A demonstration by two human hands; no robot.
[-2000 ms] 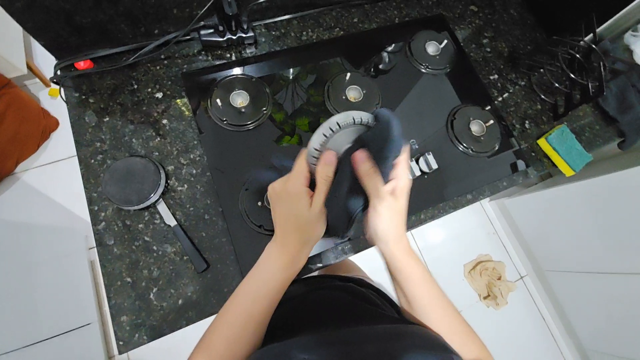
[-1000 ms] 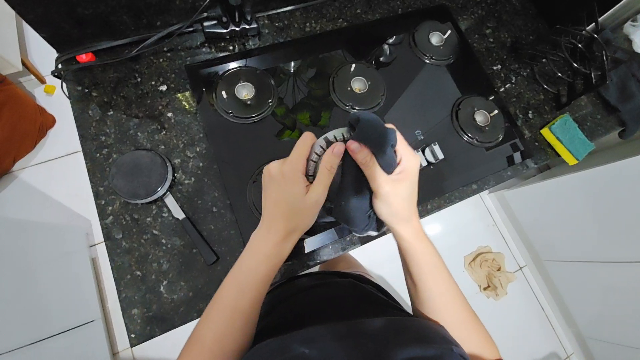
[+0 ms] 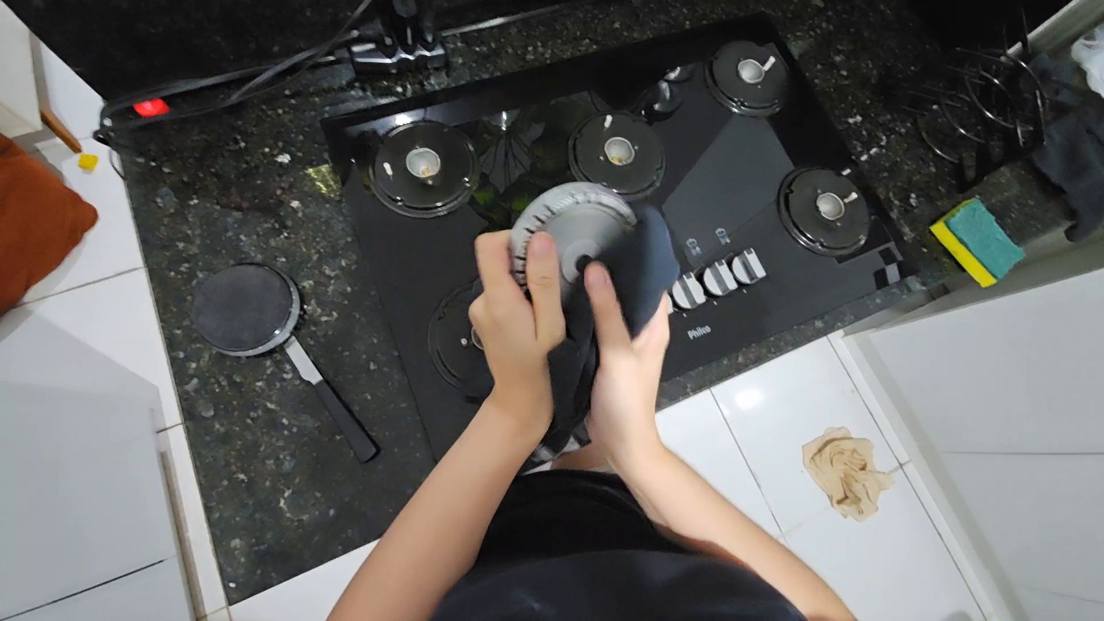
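My left hand point(image 3: 522, 319) grips a round grey metal burner head point(image 3: 573, 224) with slots around its rim, held above the black glass gas cooktop point(image 3: 733, 198). Pressed against the right side of that burner head is a dark cloth point(image 3: 638, 267), gripped by my right hand point(image 3: 630, 354), whose thumb lies near the centre hole. The cloth hangs down between both hands. Around them, the burner bases point(image 3: 423, 168) on the cooktop are uncovered. On the counter to the left lie a round burner cap point(image 3: 245, 309) and a knife with a black handle point(image 3: 343, 418), touching or nearly touching.
A dark granite counter point(image 3: 285, 483) surrounds the cooktop. Control knobs point(image 3: 719, 278) stand near its front edge. At right are a green and yellow sponge point(image 3: 977, 241) and wire pan supports point(image 3: 983, 108). Cables point(image 3: 259, 82) run along the back left. A crumpled beige cloth point(image 3: 847, 474) lies on the floor.
The burner head has turned to show more of its face, and the cloth has shifted over its right side. Both hands keep their holds.
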